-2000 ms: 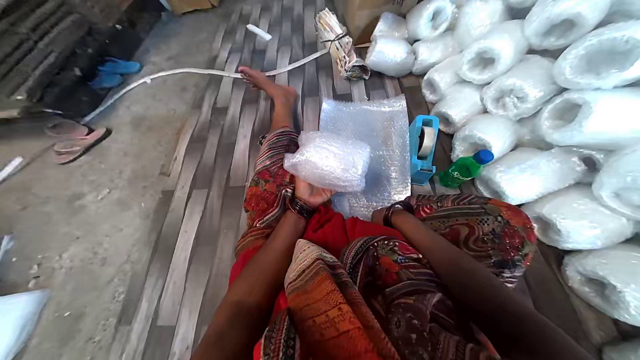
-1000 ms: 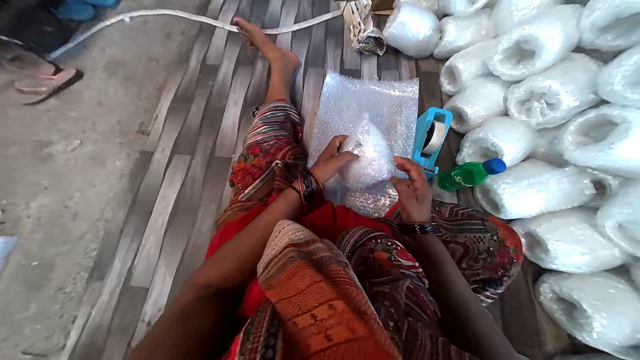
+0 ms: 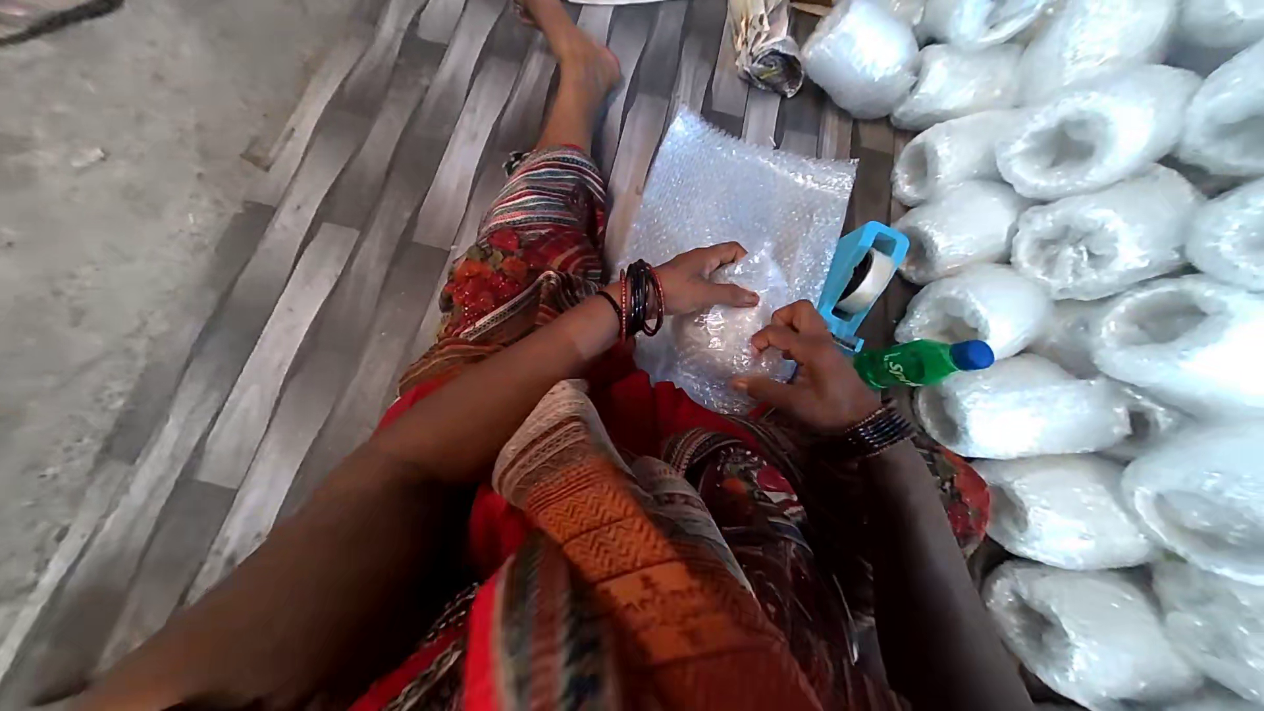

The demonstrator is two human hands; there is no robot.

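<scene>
A rounded bundle of clear bubble wrap (image 3: 726,331) is between my hands, in front of my lap. My left hand (image 3: 703,281) grips its upper left side, with thumb and fingers spread over the wrap. Against its right side my right hand (image 3: 808,367) has bent fingers touching the film. What is inside the bundle cannot be made out. Under and beyond it a flat bubble wrap sheet (image 3: 741,188) lies on the floor. A blue tape dispenser (image 3: 861,276) with a roll of clear tape stands just right of the sheet.
A green plastic bottle with a blue cap (image 3: 913,363) lies beside the dispenser. Many bubble-wrapped bundles (image 3: 1106,237) are heaped along the right. A bunch wrapped in paper (image 3: 765,49) lies at the top. My outstretched leg (image 3: 573,118) rests on the wood-patterned floor covering (image 3: 286,346).
Two seconds ago one hand held the bundle above the sheet's left edge; now both hands are on it, lower and over the sheet. My right hand has come up from my lap.
</scene>
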